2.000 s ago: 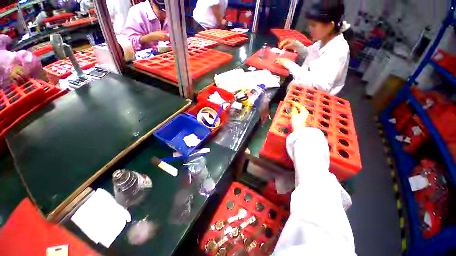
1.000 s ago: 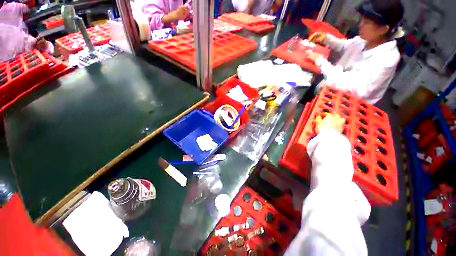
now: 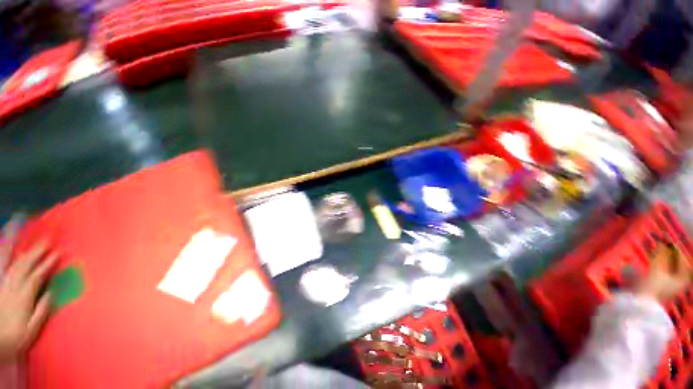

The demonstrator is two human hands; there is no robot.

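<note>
The frame is blurred. My right hand [image 3: 666, 275] is at the right edge over the holed red watch tray [image 3: 608, 266]; whether it holds anything cannot be told. My left hand [image 3: 26, 292] lies at the left edge on the red work mat [image 3: 129, 251], fingers spread, beside a green label [image 3: 66, 286]. A white squeegee card [image 3: 199, 264] and a crumpled white wipe [image 3: 243, 297] lie on the mat's right part. The lower watch tray [image 3: 403, 353] holds shiny metallic watch parts below the bench edge.
Right of the mat are a folded white wipe stack [image 3: 284, 231], a clear bottle [image 3: 340, 216], a pale stick [image 3: 386, 219], a blue bin [image 3: 433, 178] and shiny film [image 3: 501, 232]. A raised green board [image 3: 319, 114] lies behind. Another person's sleeve shows at top right.
The view has swung left and down, bringing the mat and my left hand into view. My right hand is still at the holed tray, now at the right edge.
</note>
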